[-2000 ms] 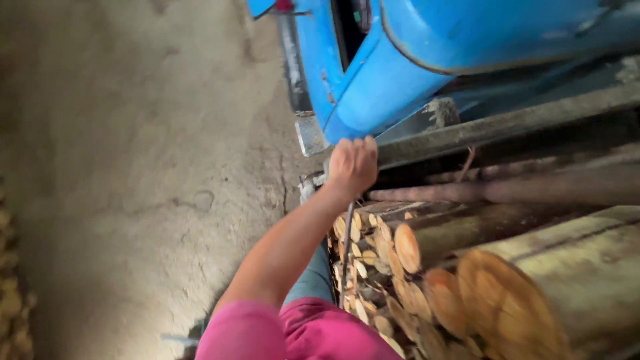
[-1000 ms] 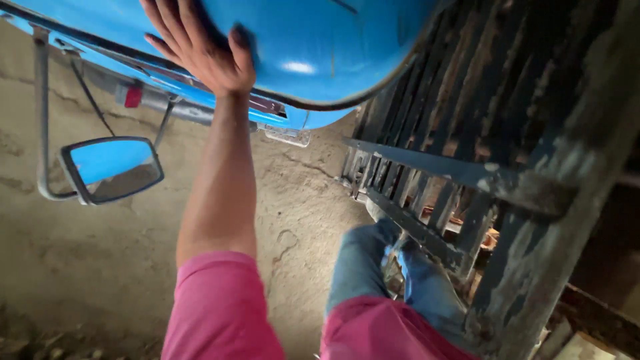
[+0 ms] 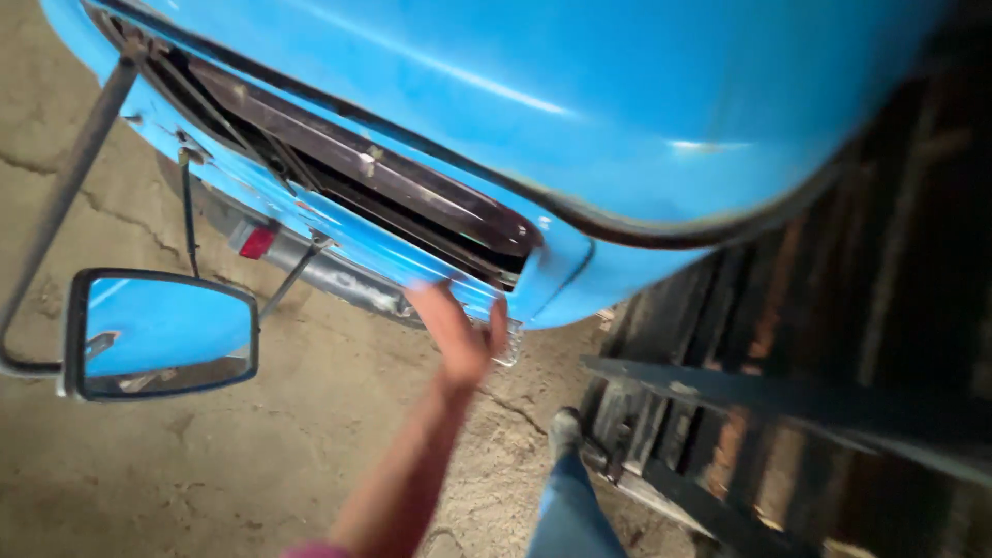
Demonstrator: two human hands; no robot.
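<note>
My left hand (image 3: 465, 341) is blurred by motion, at the lower edge of the blue vehicle cab's side (image 3: 395, 248), below the end of the window opening (image 3: 434, 232). Its thumb and fingers are apart, with nothing seen between them. Whether the fingertips touch the blue metal I cannot tell. A framed side mirror (image 3: 167, 337) on metal arms stands out from the cab to the left of my hand. My right hand is out of view.
To the right is a dark slatted side frame (image 3: 682, 426) with a metal bar (image 3: 697, 384). Cracked ground (image 3: 325, 434) lies below. My shoe (image 3: 566, 434) is beside the frame's lower end. The cab's blue roof (image 3: 542, 93) fills the top.
My left hand has left the dark bar, rested on the blue roof a second ago, and is now down at the cab's side. The view has shifted towards the mirror and cab.
</note>
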